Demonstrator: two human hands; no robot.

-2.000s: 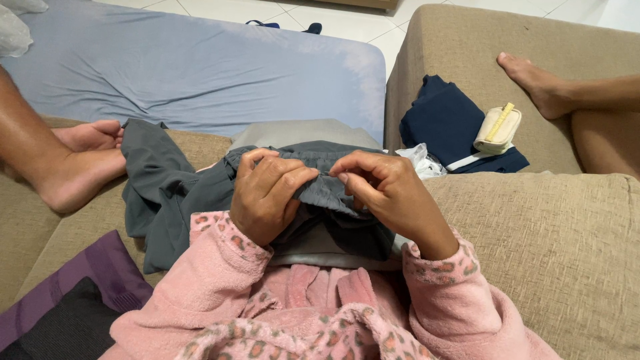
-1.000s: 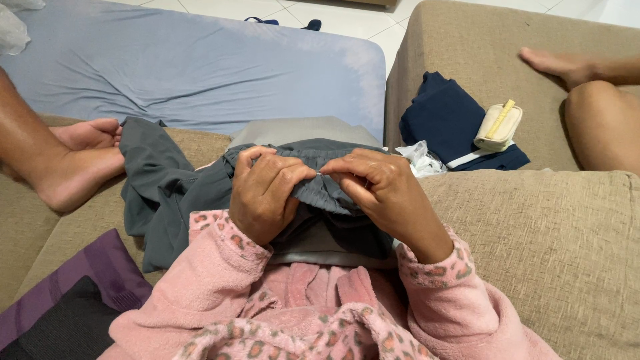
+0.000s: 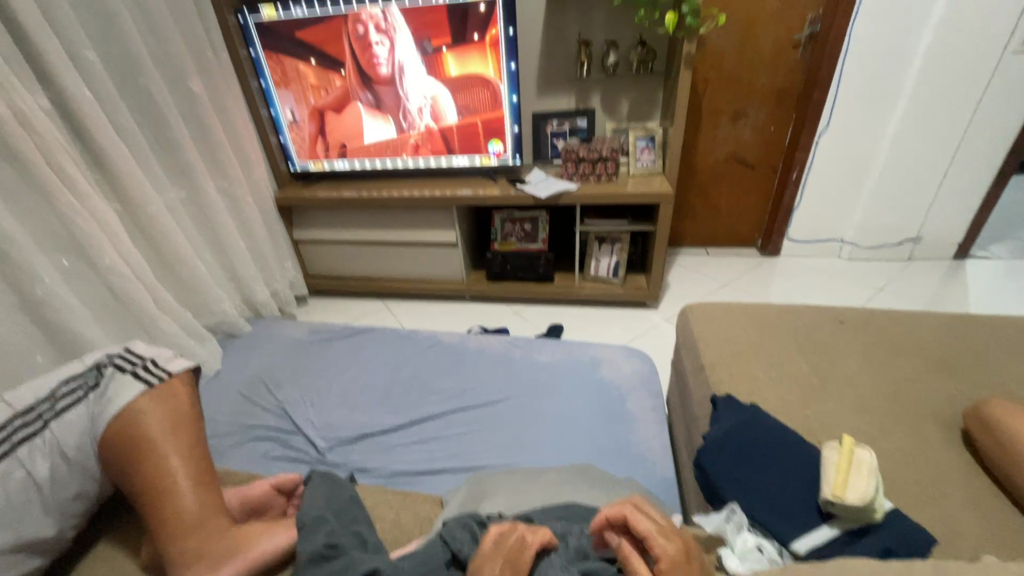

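Grey-green cloth (image 3: 344,520) with a gathered band lies across my lap at the bottom of the view. My left hand (image 3: 512,550) rests on it with curled fingers, gripping its gathered part. My right hand (image 3: 644,540) is at the cloth's right side, fingers bent and thumb near the fingertips; whether it pinches anything is hidden. Both hands are cut off by the lower edge. To the right, folded navy cloth (image 3: 760,456) lies on the sofa with a small cream zip pouch (image 3: 852,480) on top. Beside it is crumpled white plastic (image 3: 740,540).
A blue-sheeted mattress (image 3: 448,392) lies ahead. Another person's bent leg (image 3: 168,448) is at left, and part of a leg (image 3: 1000,448) at right on the beige sofa (image 3: 840,344). Beyond stand a wooden TV unit (image 3: 384,284), a lit television (image 3: 392,88) and a curtain (image 3: 120,160).
The view has tilted up to the television. My right hand has come away from its close pinch beside my left hand. Less of the person's leg at right shows.
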